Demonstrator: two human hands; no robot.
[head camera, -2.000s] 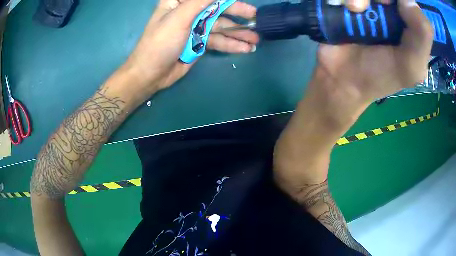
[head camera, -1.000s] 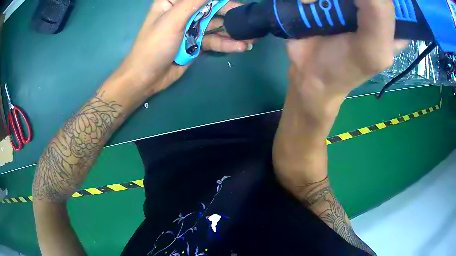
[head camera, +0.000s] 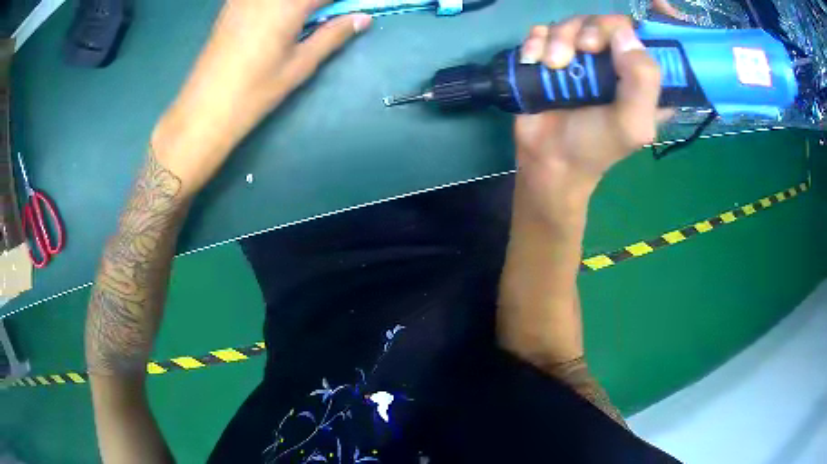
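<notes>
My left hand (head camera: 258, 59), cut off by the top edge, holds the left end of the light-blue handle housing (head camera: 390, 8). The housing shows side-on as a narrow strip, so its inside is hidden, with a dark piece at its right end. My right hand (head camera: 594, 95) is closed around the blue-and-black electric screwdriver (head camera: 562, 80). Its bit points left, clear of the housing and below it. A tiny pale thing, perhaps a screw (head camera: 388, 101), is at the bit's tip.
Red-handled scissors (head camera: 43, 227) and a brown cardboard edge (head camera: 13, 181) are at far left. A black block (head camera: 97, 32) is at upper left. A clear plastic tray (head camera: 807, 107) is at right behind the screwdriver. A small white bit (head camera: 249, 178) lies on the mat.
The housing has moved up to the top edge and turned nearly level. The screwdriver has moved down and away from it, so its bit now shows over the mat.
</notes>
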